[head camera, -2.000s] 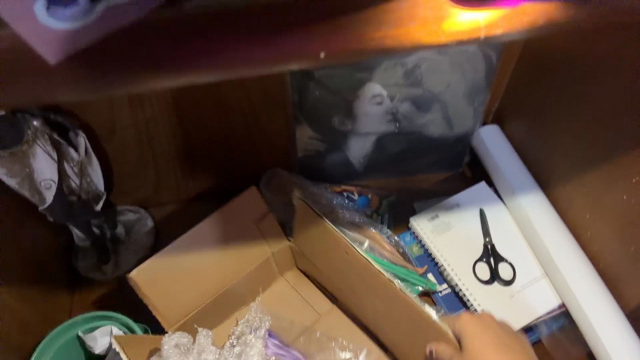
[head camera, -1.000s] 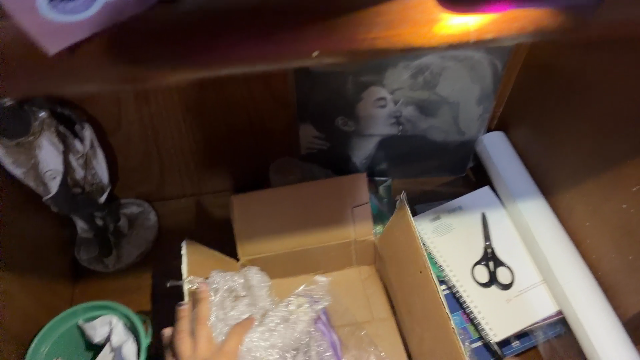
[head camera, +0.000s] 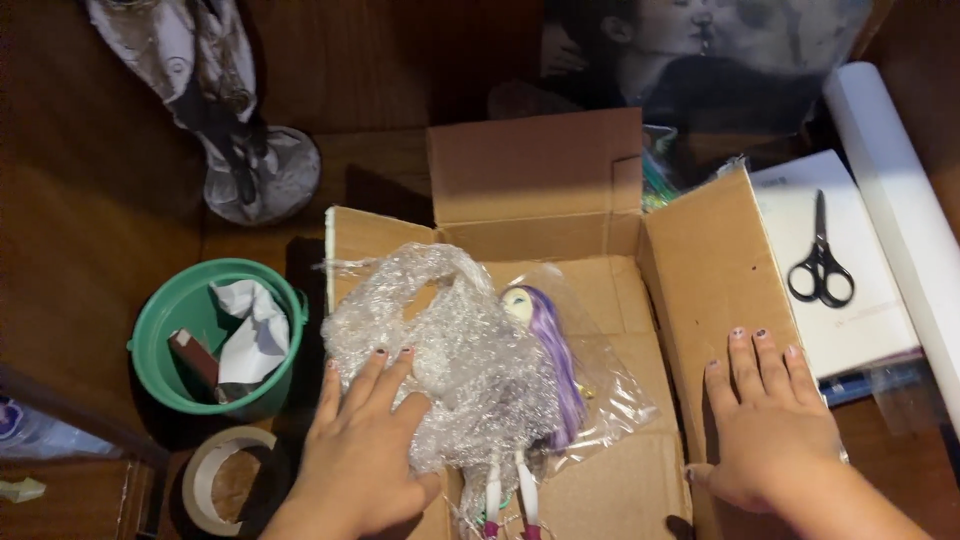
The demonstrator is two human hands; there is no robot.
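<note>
An open cardboard box (head camera: 600, 285) stands in the middle with its flaps spread. Inside lie a crumpled mass of clear bubble wrap (head camera: 450, 352) and a doll with long purple hair (head camera: 555, 360), partly covered by it, on a clear plastic bag (head camera: 615, 382). My left hand (head camera: 367, 450) rests with fingers spread on the lower left of the wrap and grips nothing visible. My right hand (head camera: 772, 420) lies flat on the box's right flap, fingers slightly apart.
Left of the box are a green bucket (head camera: 142, 360) holding paper, a tape roll (head camera: 199, 480) and a figurine (head camera: 240, 150). On the right, black-handled scissors (head camera: 821, 262) lie on a notebook (head camera: 862, 322) beside a white paper roll (head camera: 892, 187). A picture (head camera: 712, 82) leans behind.
The box was tilted two seconds ago and now sits straighter with its flaps spread. My right hand has come onto the right flap. The doll's face and legs now show. The view has shifted.
</note>
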